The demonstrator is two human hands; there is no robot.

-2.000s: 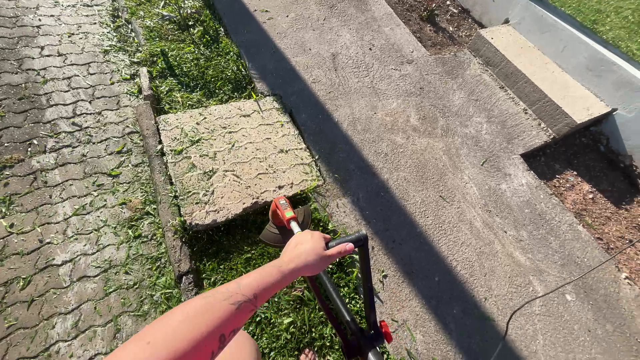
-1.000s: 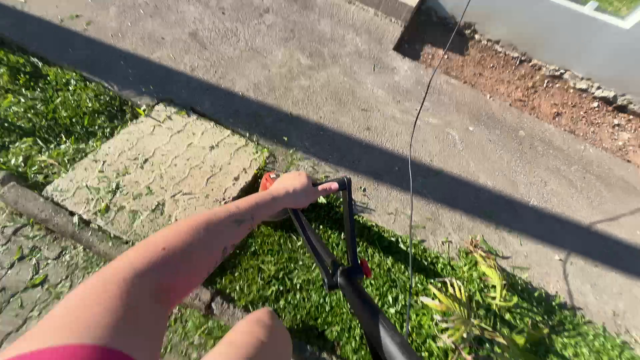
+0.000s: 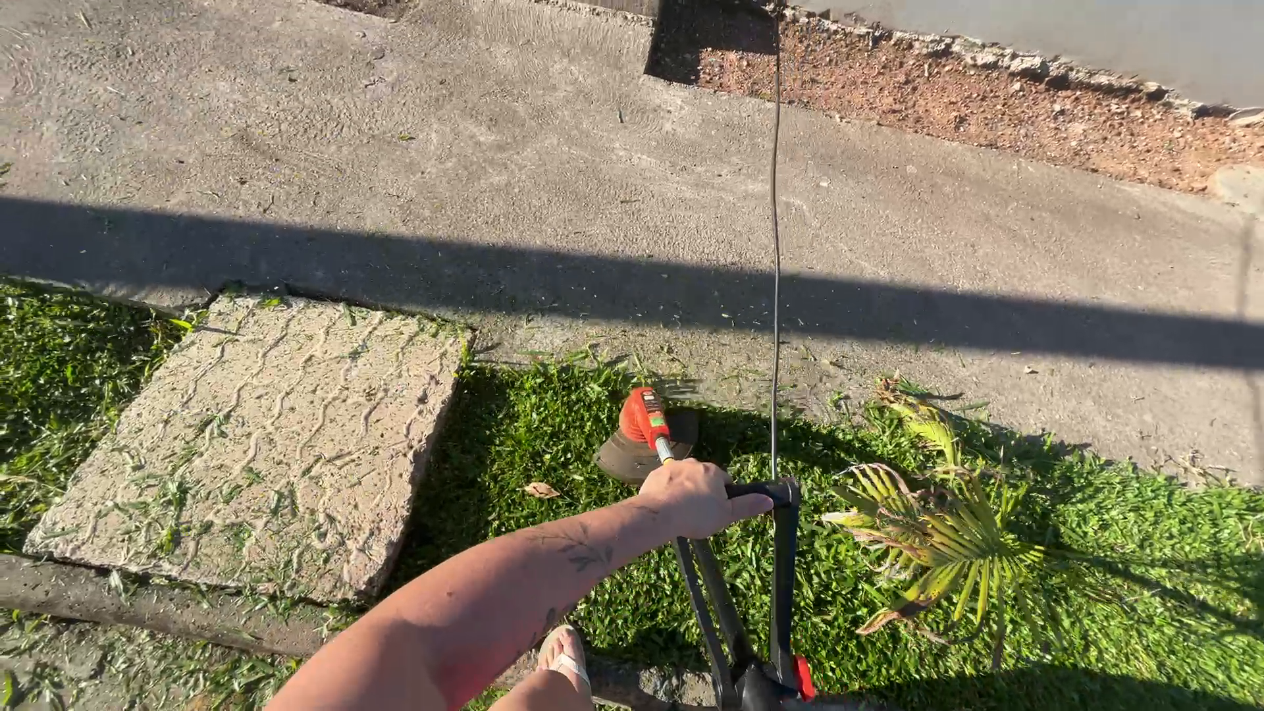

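Observation:
My left hand (image 3: 691, 499) is closed around the black front handle (image 3: 783, 538) of a string trimmer, its thumb lying along the bar. Beyond the hand, the trimmer's orange head (image 3: 644, 417) with its dark guard (image 3: 632, 456) is over the grass (image 3: 553, 425), close to the edge of the concrete path. The black shaft runs back toward the bottom of the view, where a red knob (image 3: 805, 677) shows at the handle's base. My right hand is out of view. A small palm plant (image 3: 953, 553) with partly browned fronds grows right of the trimmer.
A textured paving slab (image 3: 267, 444) with grass clippings lies at left, beside a concrete curb (image 3: 148, 602). A concrete path (image 3: 494, 148) crosses above, with a dark cable (image 3: 776, 247) over it in view. Reddish gravel (image 3: 968, 104) borders a grey wall (image 3: 1106, 39). My sandalled foot (image 3: 565, 654) is at the bottom.
The trimmer head has moved from beside the paving slab to the grass between slab and palm plant. My left hand has kept its hold on the handle. The view has turned and shifted strongly.

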